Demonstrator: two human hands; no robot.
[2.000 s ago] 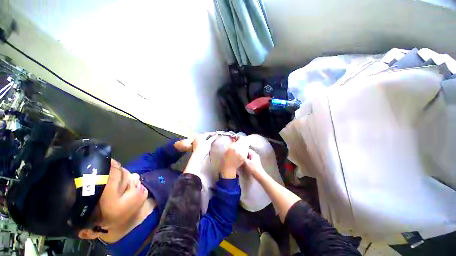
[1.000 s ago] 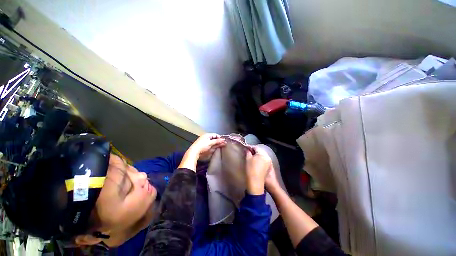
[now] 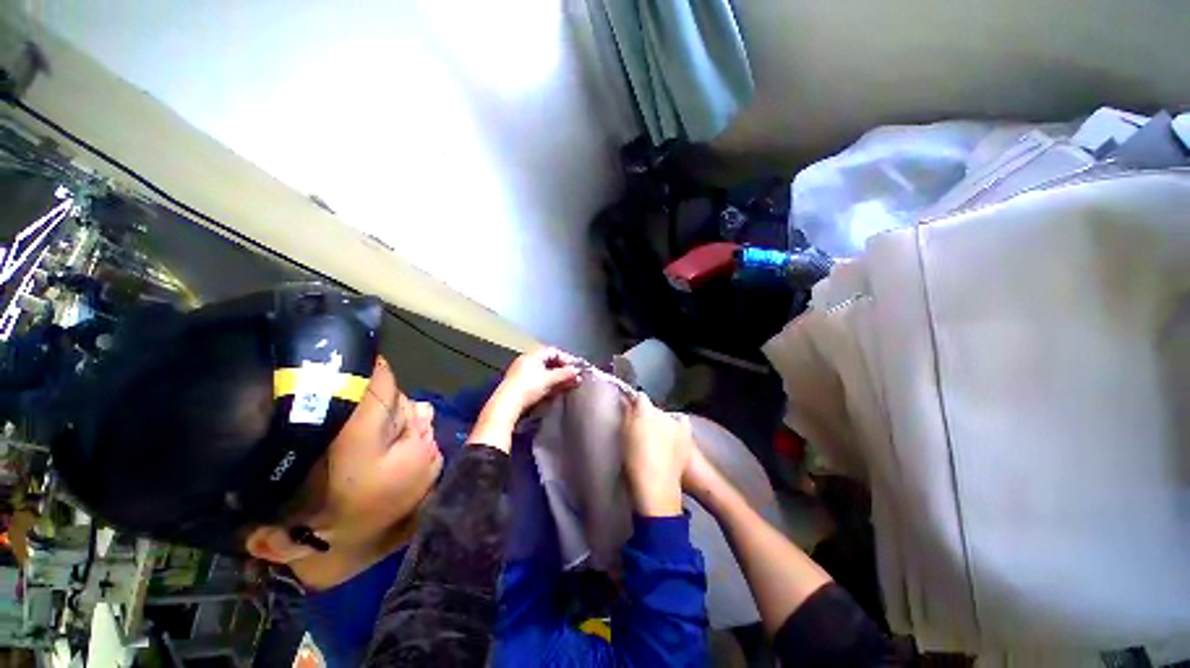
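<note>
A greyish-beige sewn cover piece (image 3: pixel 590 457) hangs from its narrow, pale top edge in front of the seated co-worker. My left hand (image 3: pixel 533 384), with a dark velvety sleeve, pinches the left end of this edge between its fingertips. The co-worker's hand, in a blue sleeve, is at the right part of the edge. My right hand (image 3: pixel 702 465) is just behind and beside that hand; its fingers are mostly hidden, so its hold cannot be told. Lighter off-white material (image 3: pixel 731 522) lies below and right of my right wrist.
The co-worker (image 3: pixel 379 457), wearing a black head-worn device, is close on the left. A large stack of off-white panels (image 3: pixel 1070 418) stands at right, with clear plastic (image 3: pixel 874 189) behind. A red and blue tool (image 3: pixel 711 265) lies among dark things. A pale curtain (image 3: pixel 679 65) hangs above.
Since one second ago, the co-worker's head has moved right and up in the picture, towards the hands. The cover's face shows narrower and more folded. My left hand still pinches the edge.
</note>
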